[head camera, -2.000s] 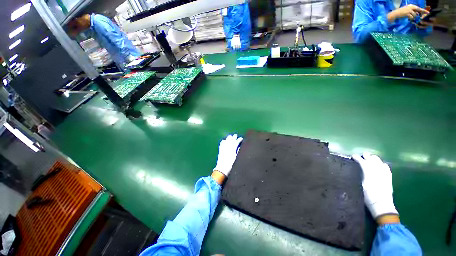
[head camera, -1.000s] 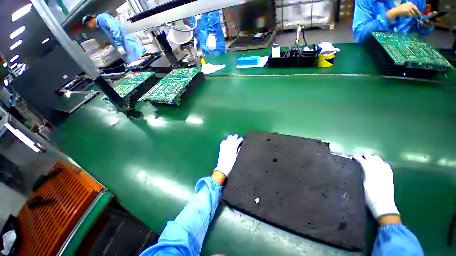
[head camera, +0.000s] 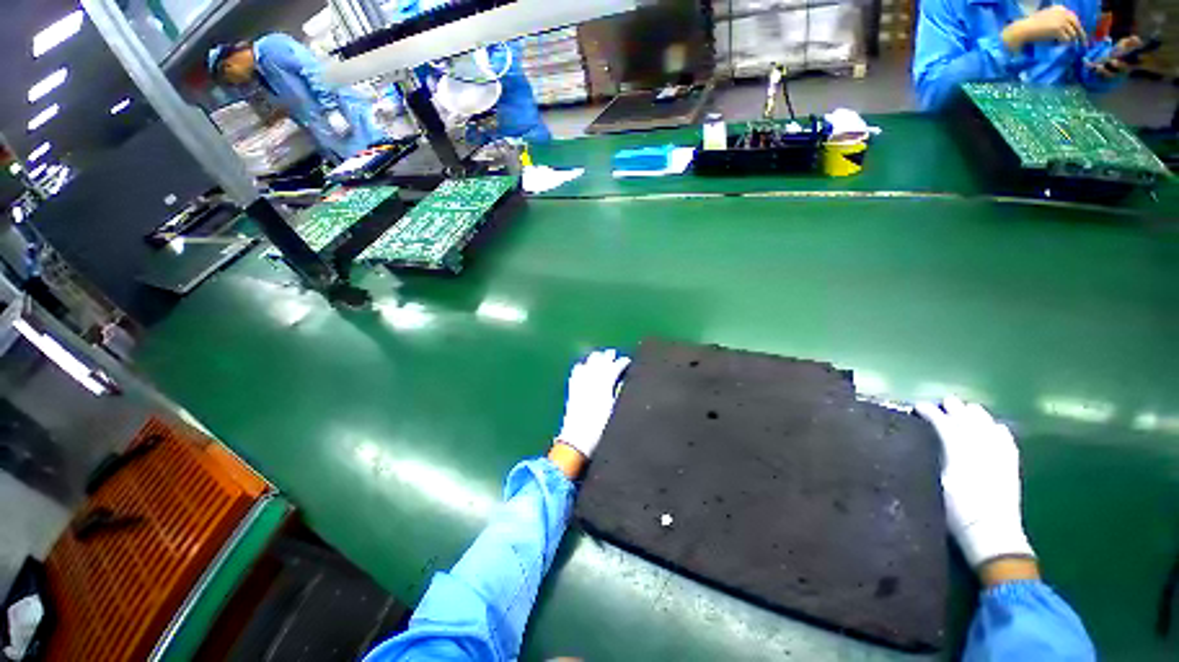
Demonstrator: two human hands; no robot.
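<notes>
A thick dark grey-black foam pad lies in front of me on the glossy green bench mat. It has a notched far right corner and a small white bit near its front left. My left hand, in a white glove, holds the pad's left edge near the far corner. My right hand, also gloved in white, holds the pad's right edge. The fingertips are partly hidden at the pad's edges.
Green circuit boards stand on dark pads at far left and far right. A black tool tray sits at the far edge. An orange carrier is at lower left. A person in blue stands at upper right; others are behind.
My hands and the foam pad have stayed almost still. In the background, a person in blue has shifted left behind the bench equipment, and the person at far left has moved slightly.
</notes>
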